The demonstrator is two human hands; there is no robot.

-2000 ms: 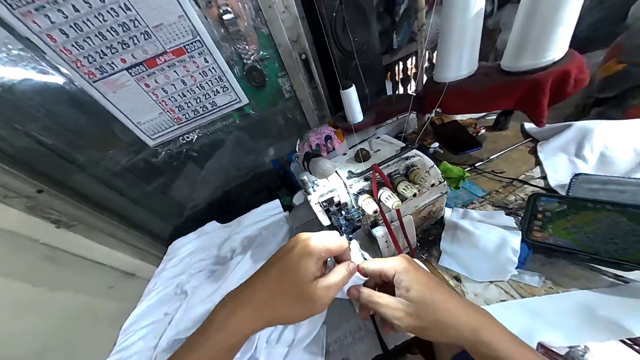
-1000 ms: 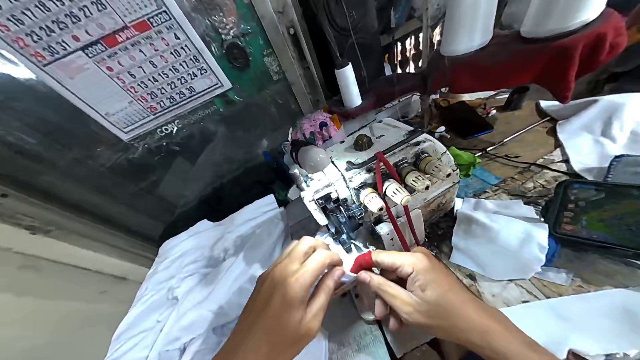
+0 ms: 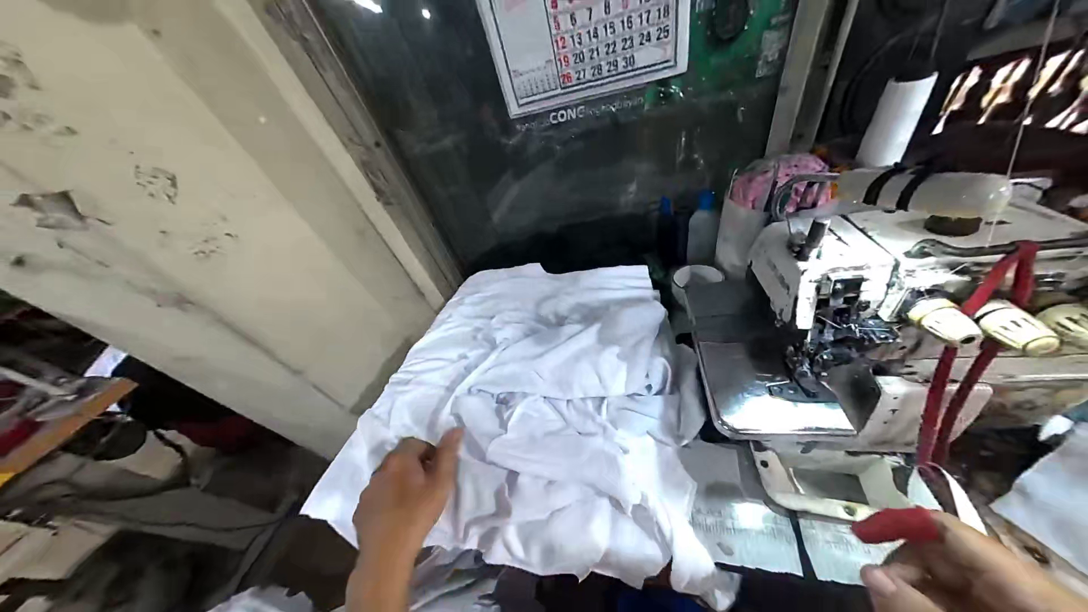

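Note:
My left hand [image 3: 406, 489] rests on the left part of a pile of white fabric [image 3: 561, 408], its fingers bent; whether they pinch the cloth I cannot tell. At the lower right, my right hand [image 3: 952, 557] is raised in front of the sewing machine's base, a red wrap [image 3: 901, 526] round one finger, thumb apart and nothing visible in its grasp. Behind it stands a white overlock-type sewing machine [image 3: 858, 246] with its lamp lit. Its metal work plate [image 3: 765, 391] lies bare of cloth beside the pile. Red fabric strips [image 3: 960, 365] hang over the tension dials [image 3: 1016, 327].
A cream wall panel [image 3: 212, 187] borders the pile on the left. Behind are a dark glass pane with a calendar [image 3: 595, 51], bottles [image 3: 702, 228] and a roll of tape [image 3: 697, 276]. A white thread cone [image 3: 898, 119] stands behind the machine. White fabric lies at the right edge.
My hands, together at the needle area before, are now apart: the left on the white pile, the right at lower right. The piece between them is no longer there. The view has swung left.

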